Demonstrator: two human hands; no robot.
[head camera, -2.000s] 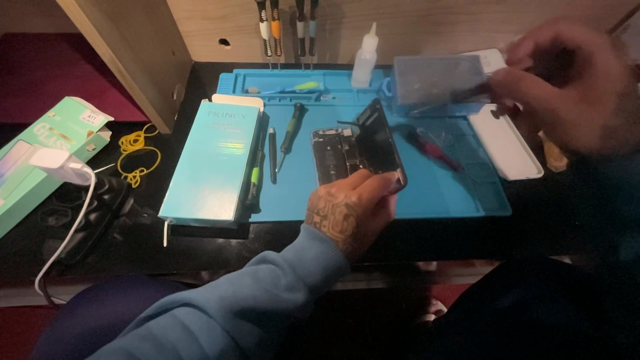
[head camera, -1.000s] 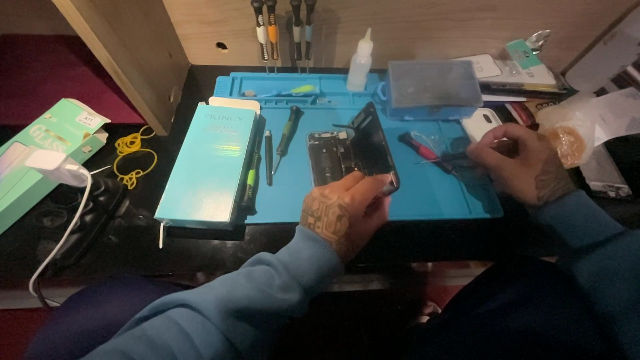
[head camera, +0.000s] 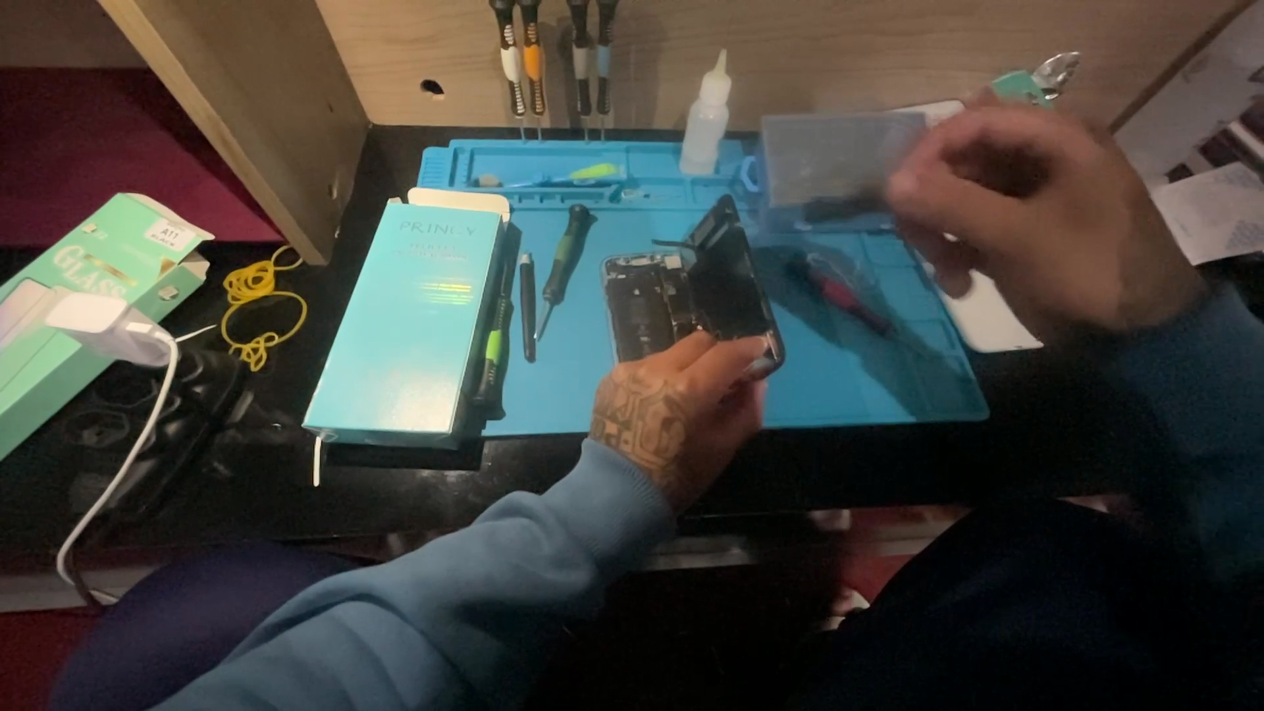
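An opened smartphone (head camera: 640, 306) lies on the blue silicone work mat (head camera: 839, 385), its innards bare. My left hand (head camera: 681, 405) grips the lower edge of its raised screen assembly (head camera: 729, 281), which leans up on the phone's right side. Blurred by motion, my right hand (head camera: 1037, 212) is raised over the mat's right edge, near a translucent plastic box (head camera: 839, 158). A dark thing shows at its fingertips, but whether it is held there is unclear. Red-handled pliers or a similar tool (head camera: 844, 291) lie between the phone and that hand. A screwdriver (head camera: 568, 257) rests left of the phone.
A turquoise box (head camera: 400, 321) covers the mat's left side, beside a black pen-like tool (head camera: 528, 306). A dropper bottle (head camera: 704, 118) stands at the back, near screwdrivers (head camera: 533, 59) hung on the wooden panel. Yellow cord (head camera: 259, 306) and a white charger (head camera: 109, 326) lie left. A white phone-shaped item (head camera: 992, 306) lies right.
My right hand has risen from low beside the red-handled tool, where it was a second ago, to near the plastic box. My left hand has kept hold of the screen assembly.
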